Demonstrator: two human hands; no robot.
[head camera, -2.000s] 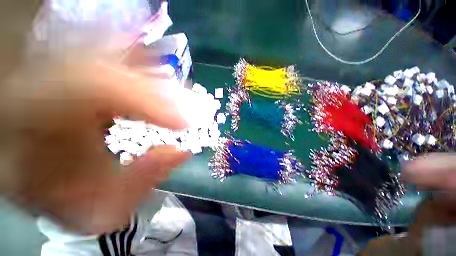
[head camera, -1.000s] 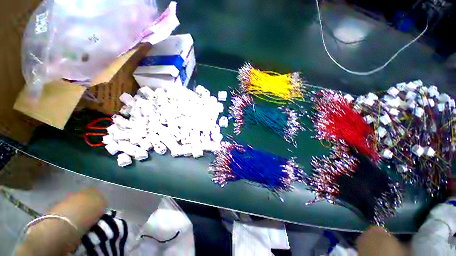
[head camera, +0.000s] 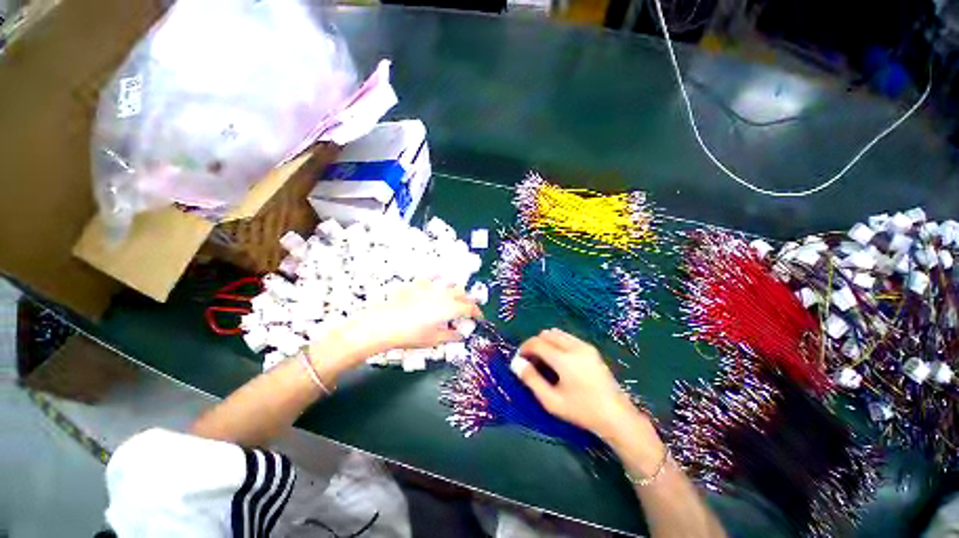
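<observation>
My left hand (head camera: 421, 321) lies over the right front part of the heap of white connector housings (head camera: 363, 263), its fingertips beside a white housing. Whether it grips that housing is unclear. My right hand (head camera: 573, 384) is over the blue wires (head camera: 515, 394), fingers curled, with a small white spot at its fingertips that I cannot make out. It hides part of the blue bundle. The green wires (head camera: 573, 289) and yellow wires (head camera: 589, 215) lie behind. The red wires (head camera: 752, 310) and black wires (head camera: 789, 441) lie to the right.
Finished harnesses (head camera: 904, 305) are piled at the right. At the left stand an open carton (head camera: 147, 257) with a clear plastic bag (head camera: 226, 105), a white box (head camera: 368, 184) and red-handled scissors (head camera: 226, 307). A white cable (head camera: 726, 168) hangs at the back. A sleeve shows at the lower right edge.
Both hands have come up from the bottom edge onto the bench, the left to the housings, the right to the blue wires. The view has shifted, and the bench items sit slightly lower.
</observation>
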